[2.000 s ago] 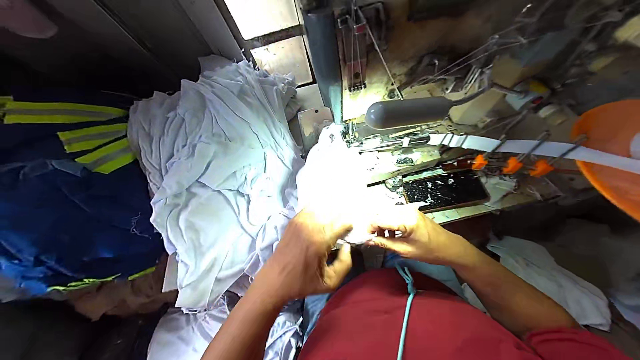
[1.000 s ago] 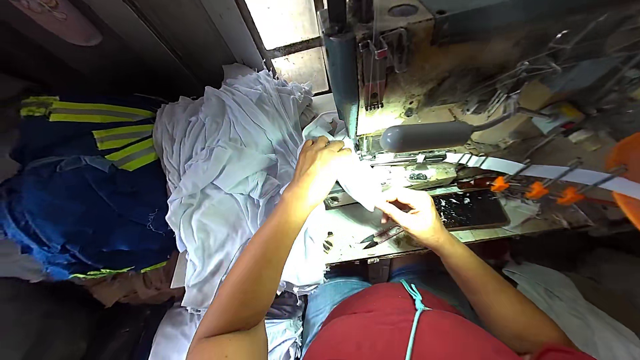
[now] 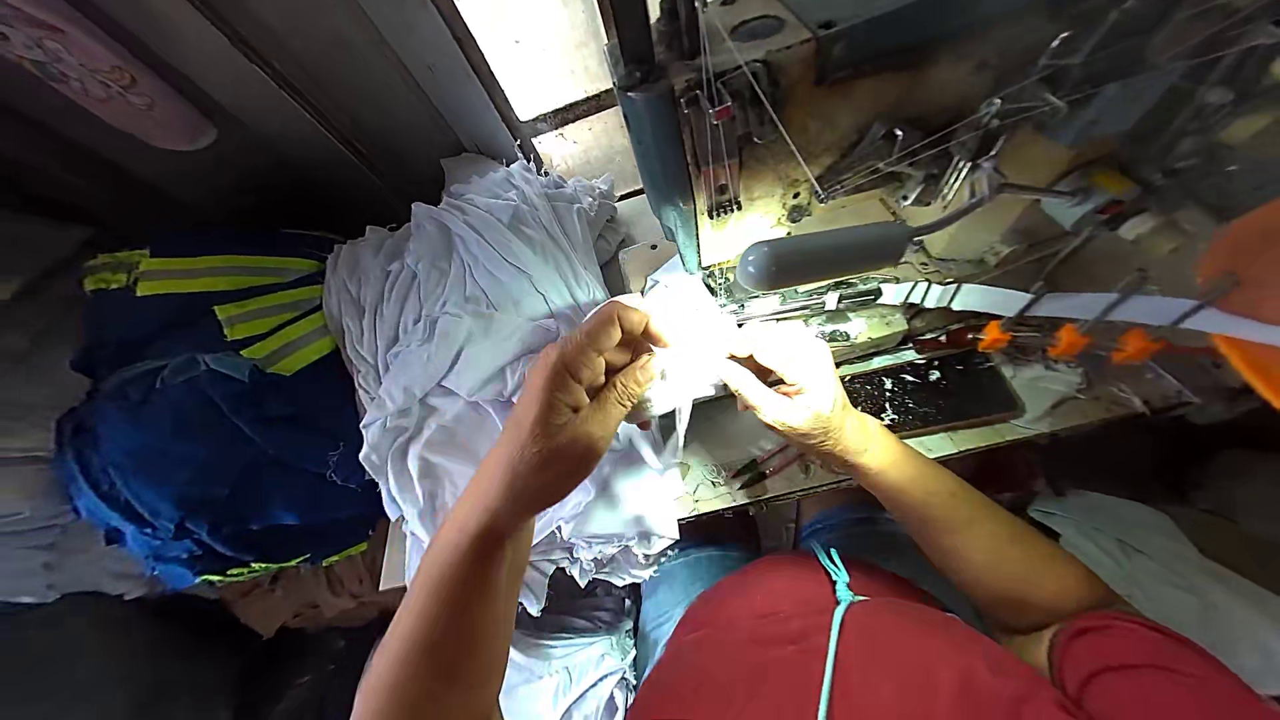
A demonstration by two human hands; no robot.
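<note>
Under the bright lamp of a sewing machine [image 3: 655,170], my left hand [image 3: 590,385] pinches the left side of a white fabric piece [image 3: 690,320] between thumb and fingers. Opposite it, my right hand [image 3: 790,385] grips the fabric's right side. The cloth lies just in front of the needle area, and glare hides its edges. A white tape [image 3: 1060,303] runs from the right toward the needles, past orange clips [image 3: 1068,341]. Left of my hands spreads a big heap of white fabric [image 3: 460,310].
Small thread snips [image 3: 765,468] lie on the machine table's front edge [image 3: 880,465]. A grey lamp head [image 3: 825,255] juts over the machine bed. Navy cloth with yellow reflective stripes [image 3: 210,430] is piled at far left. An orange round object [image 3: 1245,270] stands at right.
A second ago my hands were spread farther apart along the white piece, with the left one nearer the needles. Now they are closer together, the left hand lower. The view has shifted somewhat.
</note>
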